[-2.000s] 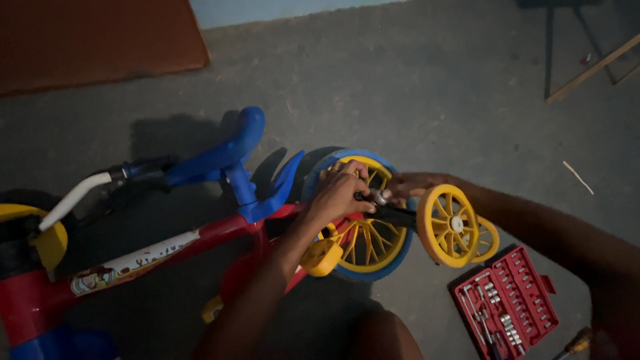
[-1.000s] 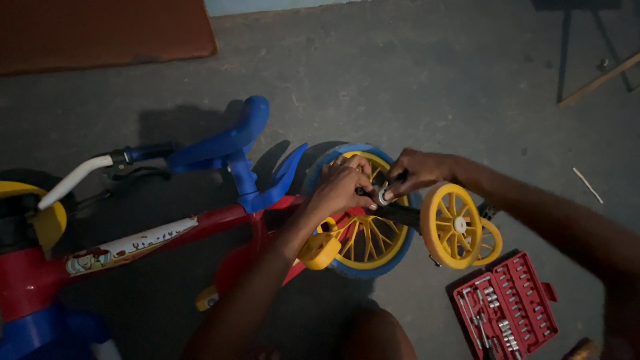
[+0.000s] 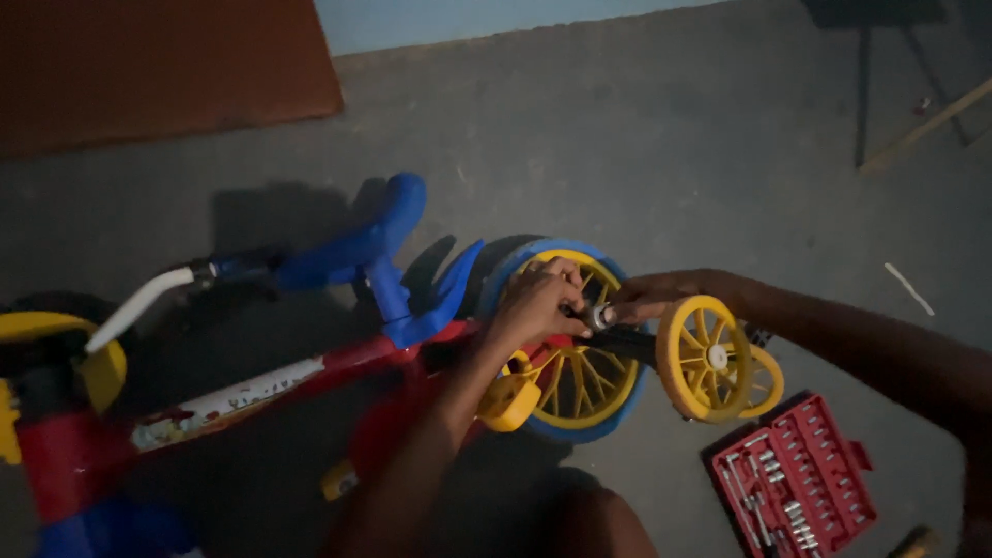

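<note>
A child's bicycle with a red frame [image 3: 372, 350] lies on its side on the floor. My left hand [image 3: 546, 301] is at the hub of the rear wheel [image 3: 577, 418], which has yellow spokes and a blue tyre; what its fingers grip is hard to make out. From the right, my right hand [image 3: 647, 294] has its fingertips on a round metal part [image 3: 599, 315] beside the hub. A black bracket [image 3: 626, 343] runs from there to a yellow training wheel [image 3: 704, 359]. Left of my hands is the blue saddle [image 3: 356, 244]; below them, a yellow pedal [image 3: 509, 401].
An open red socket set case [image 3: 794, 480] lies at the lower right, with sockets and bits in it. A brown panel [image 3: 163, 70] is at the upper left. A thin white stick [image 3: 909, 289] and a wooden bar [image 3: 926, 128] lie to the right.
My right hand has shifted at the hub: one second ago it was raised with bent fingers over the metal part, and now it lies lower and flatter. My left hand stays at the hub.
</note>
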